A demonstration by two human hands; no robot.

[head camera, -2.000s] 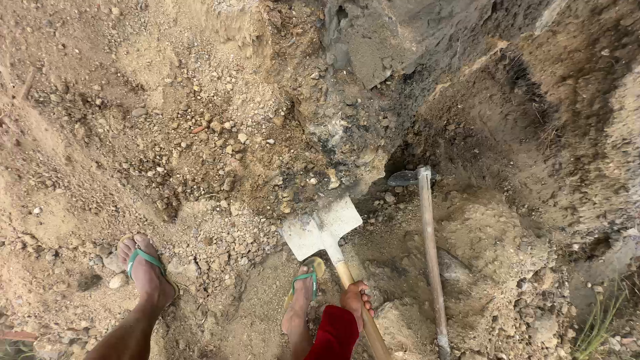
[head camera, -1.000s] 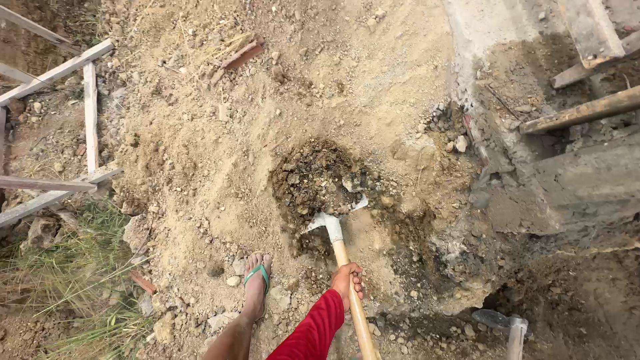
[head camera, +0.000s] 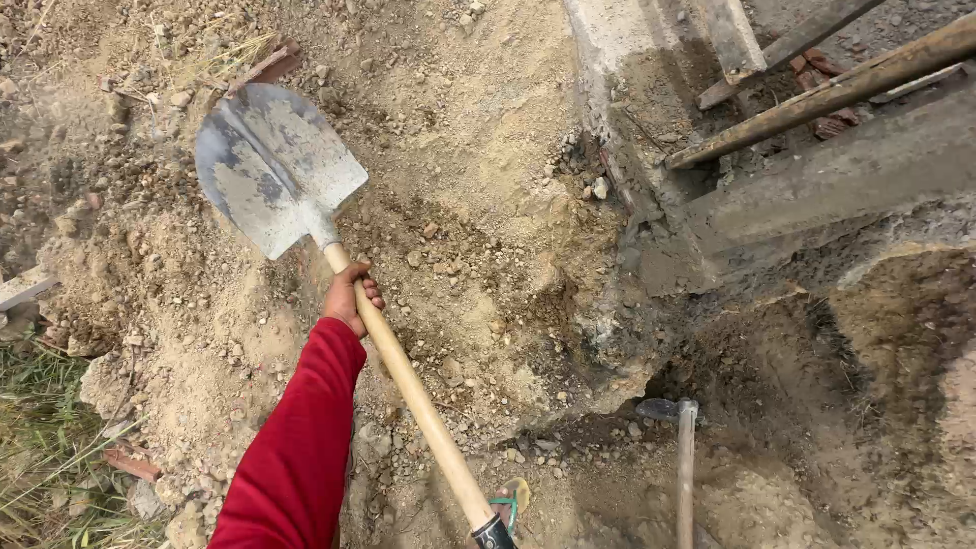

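My left hand, in a red sleeve, is closed around the light wooden handle of a shovel, close below its metal socket. The shovel's broad steel blade points to the upper left over the soil, with grey dirt stuck on its face and no heap of earth on it. The handle runs down to a black end piece at the bottom edge. My right hand is not in view. At the lower right, a tool with a wooden handle and a dark metal head stands in the dug hollow.
A mud-covered concrete edge and wooden poles lie at the upper right. Grass and a broken brick piece are at the left. A sandaled foot shows at the bottom. Loose stony soil slopes across the middle.
The shovel has swung from the dark patch of soil to the upper left; the dark clods seen at its blade one second ago are no longer there. The view has shifted.
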